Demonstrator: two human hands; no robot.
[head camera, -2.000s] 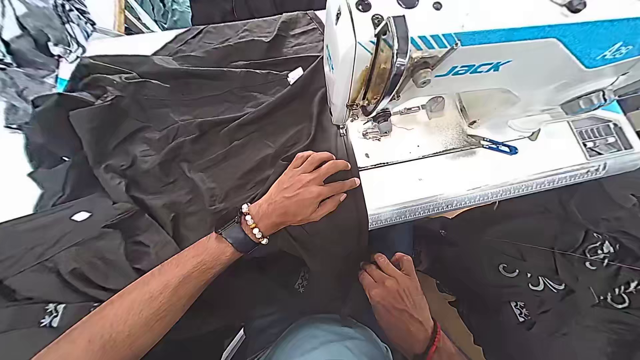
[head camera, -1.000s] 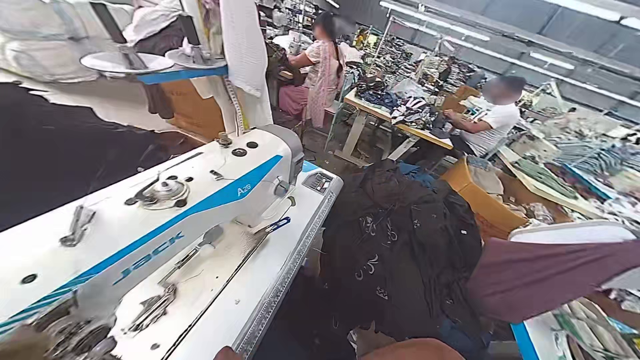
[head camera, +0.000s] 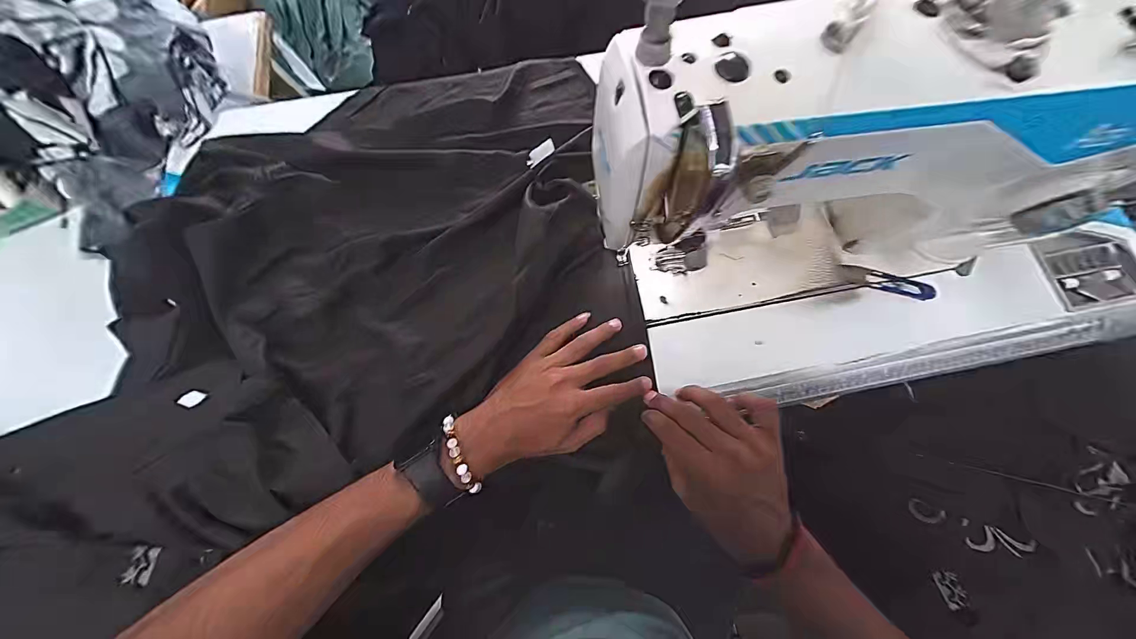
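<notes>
Black fabric (head camera: 355, 266) lies spread left of a white and blue Jack sewing machine (head camera: 887, 133), its straight edge running beneath the needle and presser foot area (head camera: 626, 253). My left hand (head camera: 550, 399), with a beaded bracelet and a dark band at the wrist, rests flat on the fabric beside that edge, fingers spread. My right hand (head camera: 719, 470) is at the front corner of the machine bed, thumb and forefinger pinched at the fabric's edge, almost touching my left little finger. Blue thread snips (head camera: 905, 286) lie on the machine bed.
Dark cloth with light printed motifs (head camera: 994, 524) lies below the machine at the right. A pile of grey and black patterned cloth (head camera: 106, 106) is at the upper left, near a white tabletop (head camera: 53, 328). Two small white tags, one of them a sticker (head camera: 192, 398), are on the black fabric.
The view swung away to the workroom and back. Compared with two seconds ago, my right hand has come up to the fabric edge at the bed's corner, and my left hand lies lower along the edge.
</notes>
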